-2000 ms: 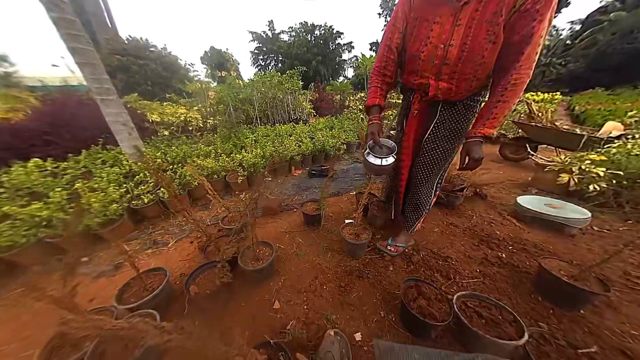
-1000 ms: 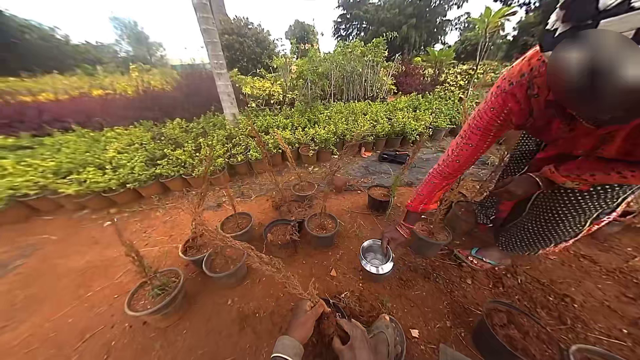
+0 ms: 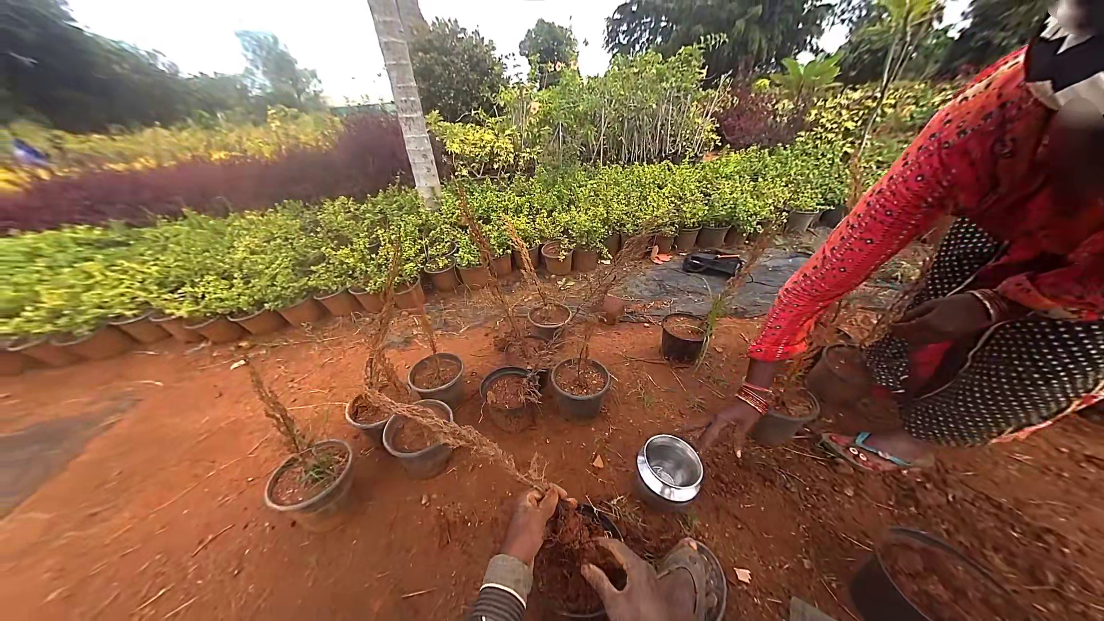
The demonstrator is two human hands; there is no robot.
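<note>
My left hand (image 3: 533,524) grips the base of a dry brown plant (image 3: 457,434), whose stem leans up and to the left. Its clod of roots and red soil (image 3: 569,552) sits at a black plastic pot (image 3: 604,520), partly hidden by my hands. With fingers spread, my right hand (image 3: 634,582) touches or nearly touches that soil from the right; it holds nothing that I can see. Just right of it is a sandaled foot (image 3: 690,573). A shiny metal pot (image 3: 670,470) stands on the ground beyond, beside a co-worker's lowered hand (image 3: 733,421).
Several pots with dry plants stand ahead, among them a gray pot (image 3: 310,487) at the left and a black pot (image 3: 683,338) farther back. A co-worker (image 3: 966,216) bends at the right. A large soil-filled pot (image 3: 931,578) stands lower right. Rows of green potted shrubs (image 3: 552,207) lie behind.
The co-worker, earlier upright with the metal pot in hand, has bent down; the metal pot now stands on the ground, let go. My hands have come into view at the dry plant.
</note>
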